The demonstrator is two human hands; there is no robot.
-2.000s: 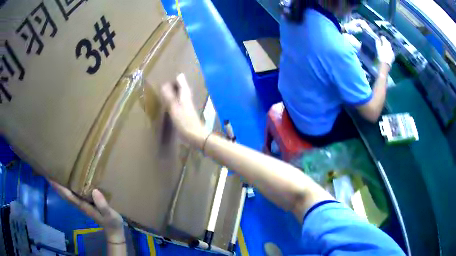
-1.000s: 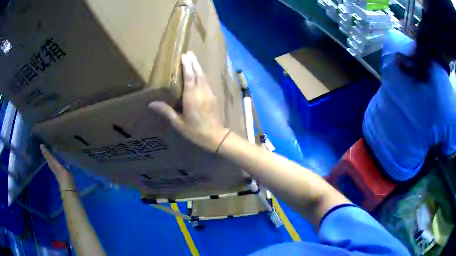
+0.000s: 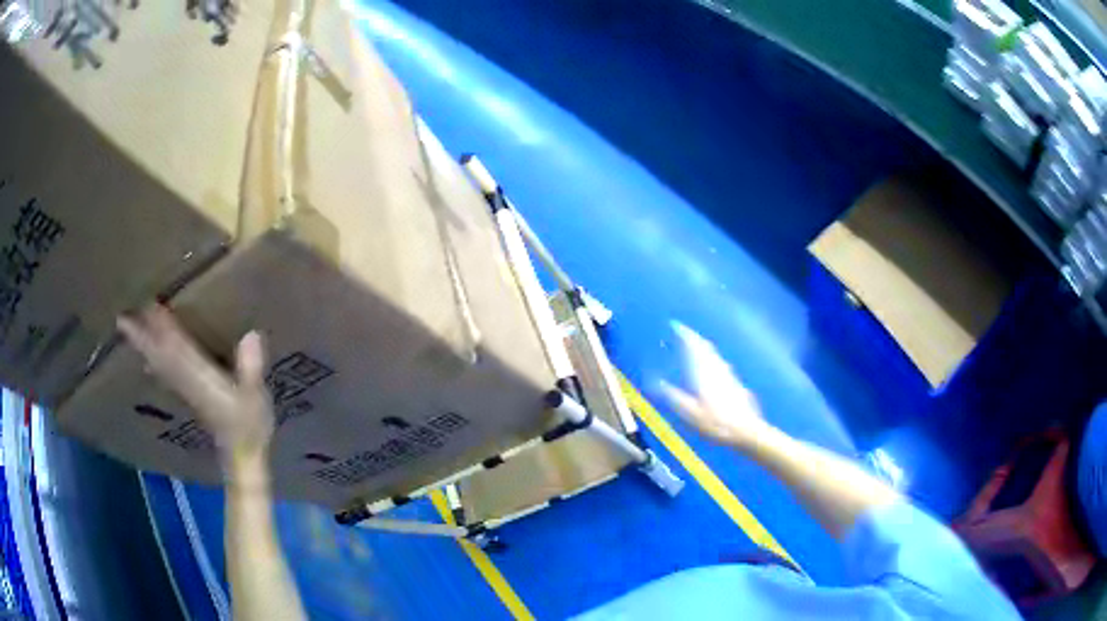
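Observation:
A big brown carton point(image 3: 352, 291) with black printing sits on a trolley point(image 3: 534, 267) of pale tubes with black joints. Another carton point(image 3: 146, 134) with black Chinese printing rests against and over it, with shiny packing tape point(image 3: 270, 158) along its edge. My left hand point(image 3: 200, 382) lies against the printed side of the cartons near their seam, fingers apart. My right hand point(image 3: 716, 394) is in the air to the right of the trolley, empty, fingers spread and slightly blurred.
A brown cardboard piece point(image 3: 910, 273) lies on a blue box at the right. A red stool point(image 3: 1032, 522) stands at the lower right, with part of a person beside it. A green line point(image 3: 838, 61) with white packs point(image 3: 1014, 97) runs along the upper right. Yellow lines mark the blue floor.
My right hand has come off the carton and moved right. My left hand has moved up onto the carton's printed side. The view has shifted, and the seated person is mostly out of view.

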